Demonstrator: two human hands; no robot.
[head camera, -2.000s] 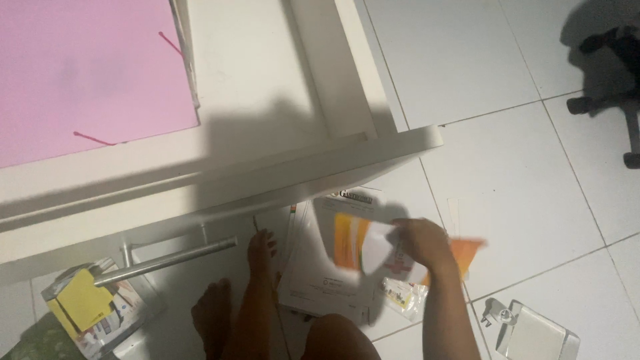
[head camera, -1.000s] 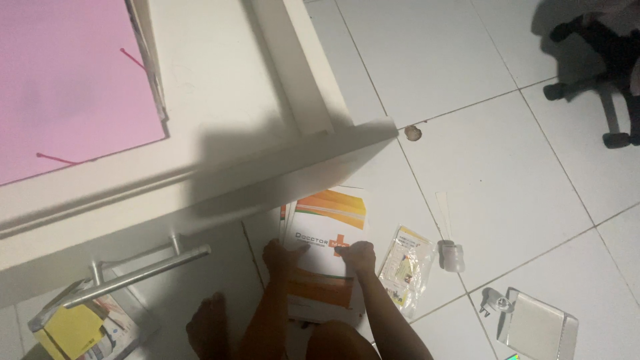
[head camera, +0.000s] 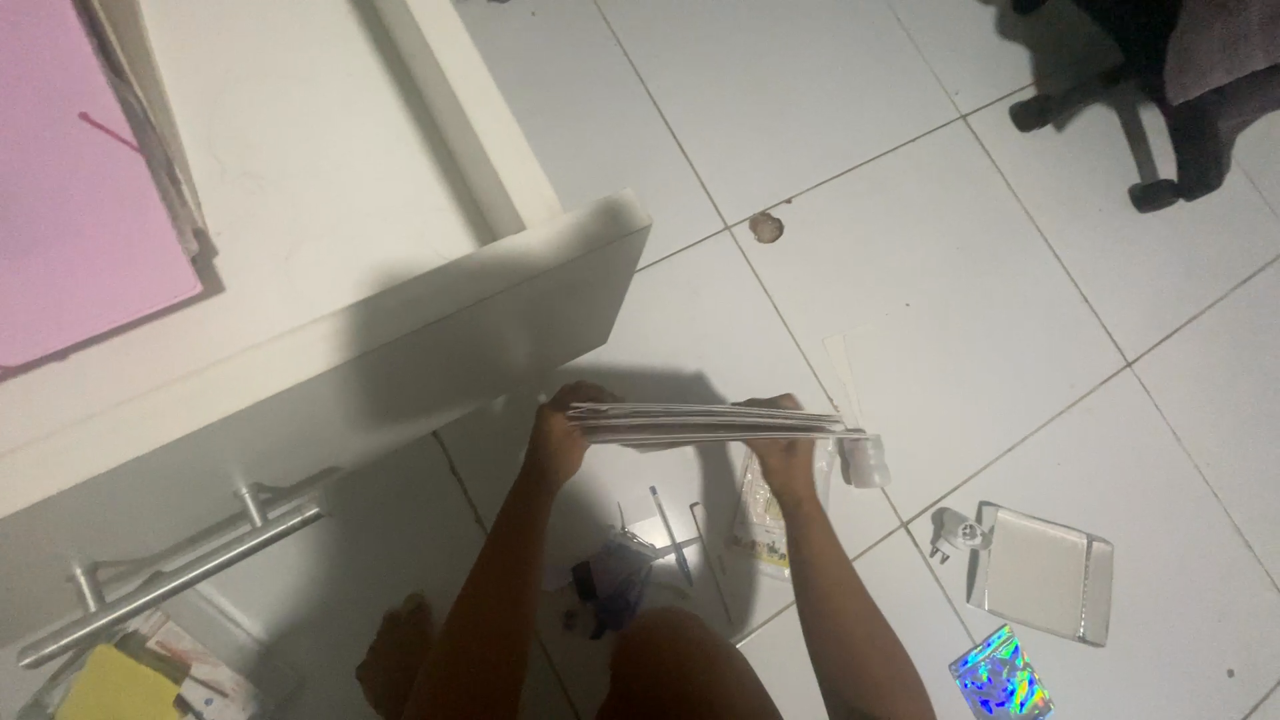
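Observation:
A stack of papers and folders is held edge-on above the floor, with its thin edges facing the camera. My left hand grips its left end and my right hand its right end. Below the stack, a blue pen and a dark blue item with a black part lie on the floor. A clear plastic packet is partly hidden behind my right forearm. Just right of that hand stands or lies a small translucent container; which, I cannot tell.
An open white drawer with a metal handle holds a pink folder. On the floor are a clear box, a plug adapter, a holographic pouch and yellow paper. A wheeled chair base is upper right.
The papers, which lay flat on the floor under both hands, are now lifted and turned edge-on. The pen and dark blue item now show beneath them. A holographic pouch shows at lower right.

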